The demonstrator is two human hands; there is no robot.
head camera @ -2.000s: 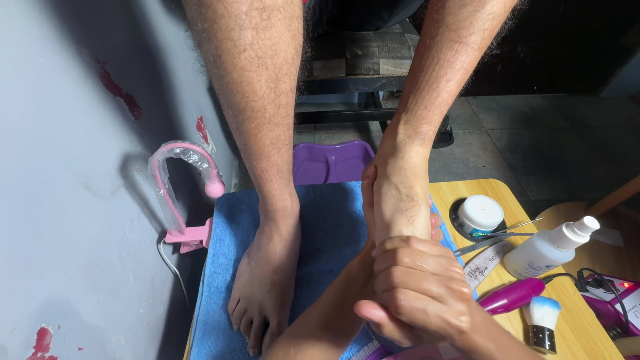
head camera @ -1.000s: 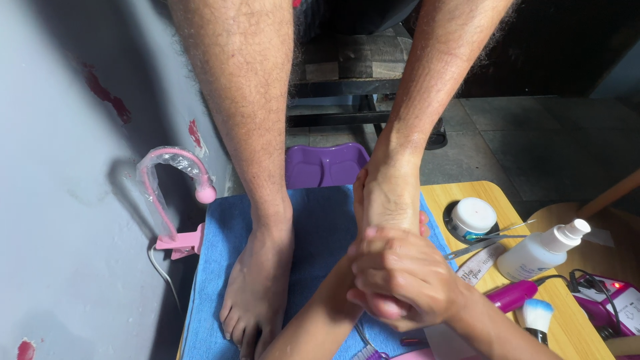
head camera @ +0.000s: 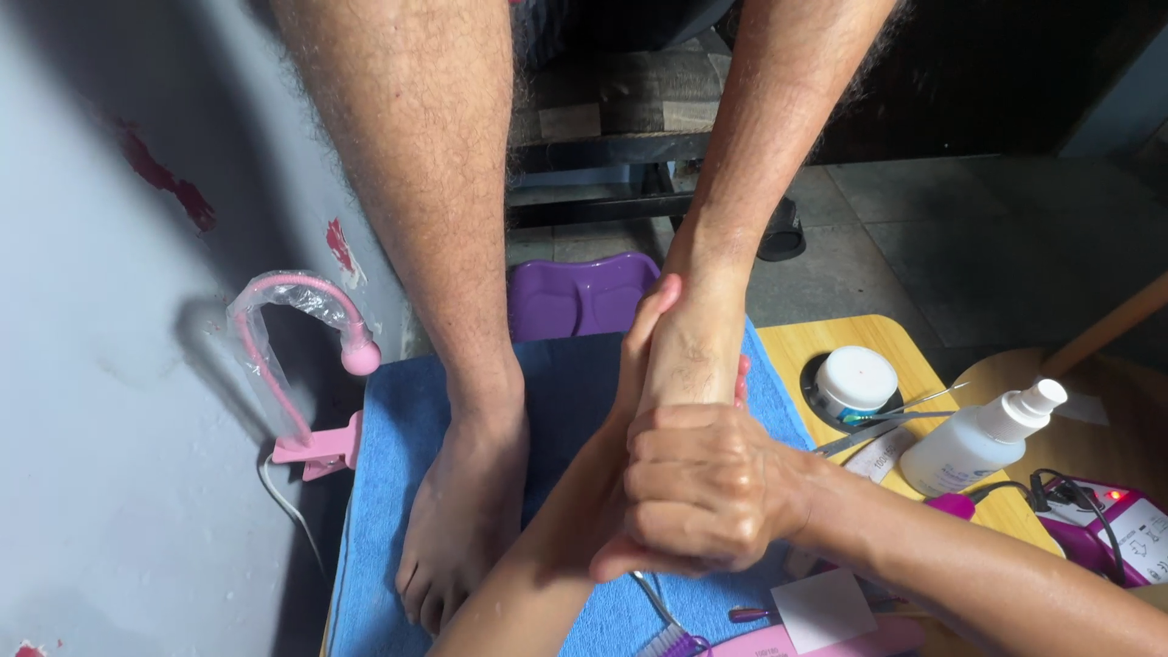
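Note:
A seated person's bare foot (head camera: 695, 351), at the right, is held between my two hands. My right hand (head camera: 698, 484) is closed over its front part, fingers curled across the top, the toes hidden. Along the ankle's left side lies my left hand (head camera: 646, 342), its thumb showing; fingertips show at the foot's right edge, the rest being under the foot. The person's other foot (head camera: 470, 502) rests flat on a blue towel (head camera: 570, 383). Near my forearms lie a purple-bristled brush (head camera: 671, 639), a pink nail file (head camera: 757, 643) and a white square pad (head camera: 823, 610).
On the wooden table (head camera: 858, 333) stand a white-lidded jar (head camera: 856, 381), a spray bottle (head camera: 972, 447) and metal tools (head camera: 862, 436). A purple electric device (head camera: 1109, 525) with cables is at right. A pink clip lamp (head camera: 315, 443) is at left by the wall; a purple basin (head camera: 584, 297) lies beyond the towel.
My right hand has stayed wrapped over the front of the foot, its fingers shifting position. My left hand remains at the ankle side. The other foot has not plainly moved.

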